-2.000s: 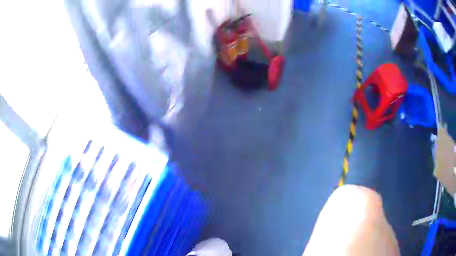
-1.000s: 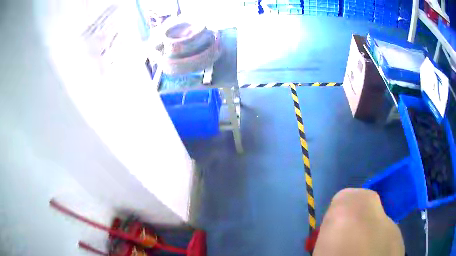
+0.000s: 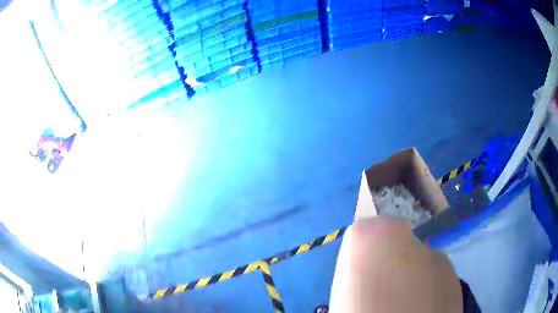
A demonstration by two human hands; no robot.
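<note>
No hand of mine can be made out. A smooth, rounded skin-coloured shape rises from the bottom edge, right of centre, very close to the camera; it shows no fingers and I cannot tell what body part it is. Behind it, an open brown carton [image 3: 365, 198] holds whitish small pieces. Its lower part is hidden. At the right, a surface with a white sheet [image 3: 498, 247] and a blue edge lies beside the carton.
Yellow-black tape [image 3: 309, 246] crosses the blue-grey floor [image 3: 318, 134], with a branch towards me. Tall stacks of blue crates [image 3: 284, 40] stand at the back. A pale curved frame [image 3: 531, 131] is at the right. Glare washes out the left, where a small red wheeled object [image 3: 54, 147] shows.
The view has swung forward and turned. The carton and crate stacks show larger; the red stool, the left table and the crate of dark parts have left view. The skin-coloured shape stays low.
</note>
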